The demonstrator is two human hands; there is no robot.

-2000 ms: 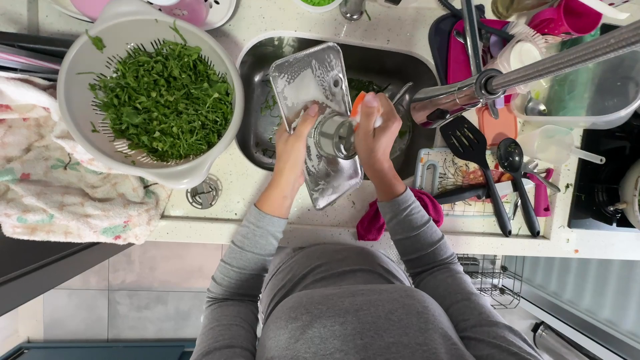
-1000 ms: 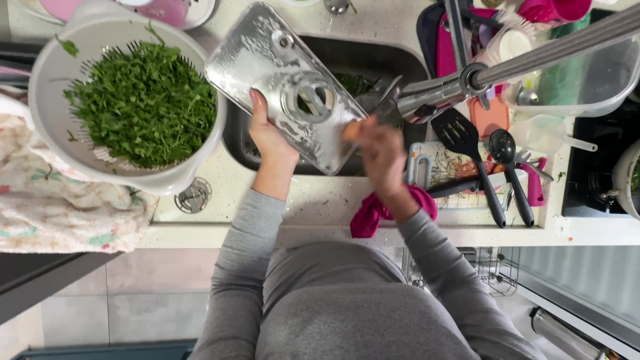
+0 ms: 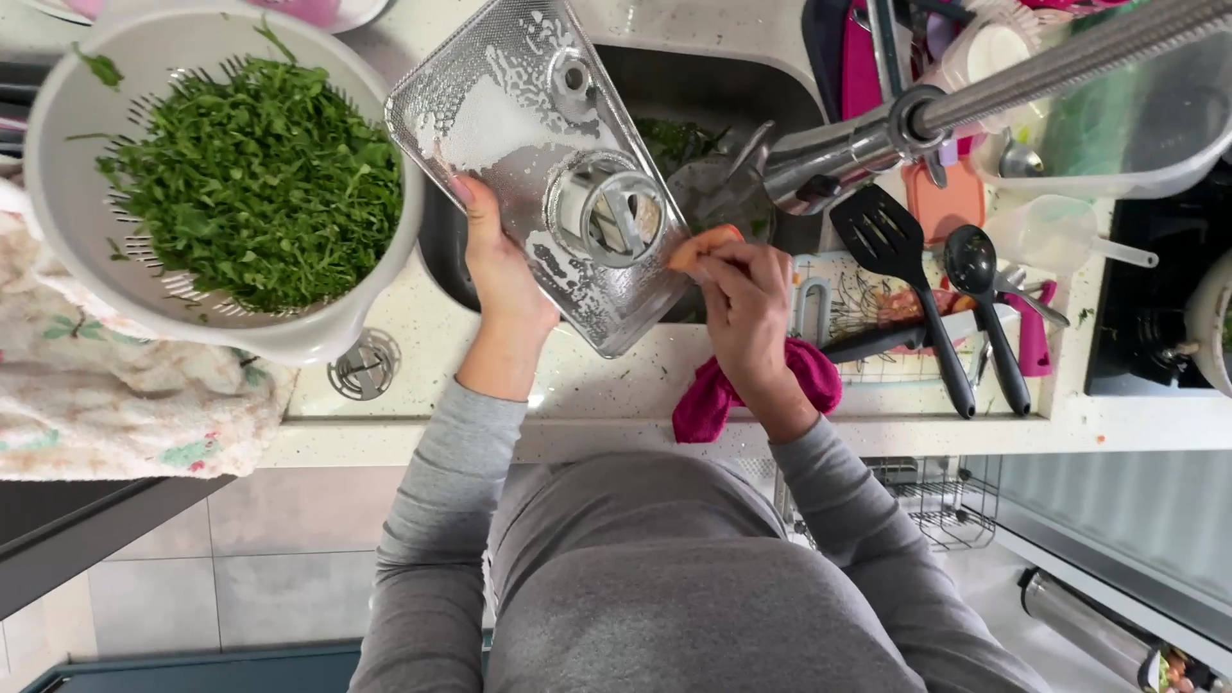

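My left hand (image 3: 500, 260) grips the left long edge of a rectangular clear plastic or metal lid-like part (image 3: 491, 125), tilted over the sink. Soap foam coats its textured face, which has a round feed-tube-like collar (image 3: 616, 212) and a smaller round fitting. An orange sponge or cloth (image 3: 705, 247) is pinched in my right hand (image 3: 751, 308), against the part's lower right edge. Beneath, the stainless steel sink (image 3: 731, 87) holds green leaf scraps and a clear item partly hidden by the faucet (image 3: 837, 159).
A white colander (image 3: 58, 192) of chopped greens stands left, beside a patterned towel (image 3: 125, 404). Right of the sink are a black slotted spatula (image 3: 881, 231), a black ladle (image 3: 972, 265), a black-handled knife (image 3: 871, 342) and a clear container (image 3: 1136, 178). A magenta cloth (image 3: 707, 404) lies by the counter edge.
My right hand has moved from the part's round collar to its lower right edge, with the orange piece. The part has tilted from its earlier, more upright angle.
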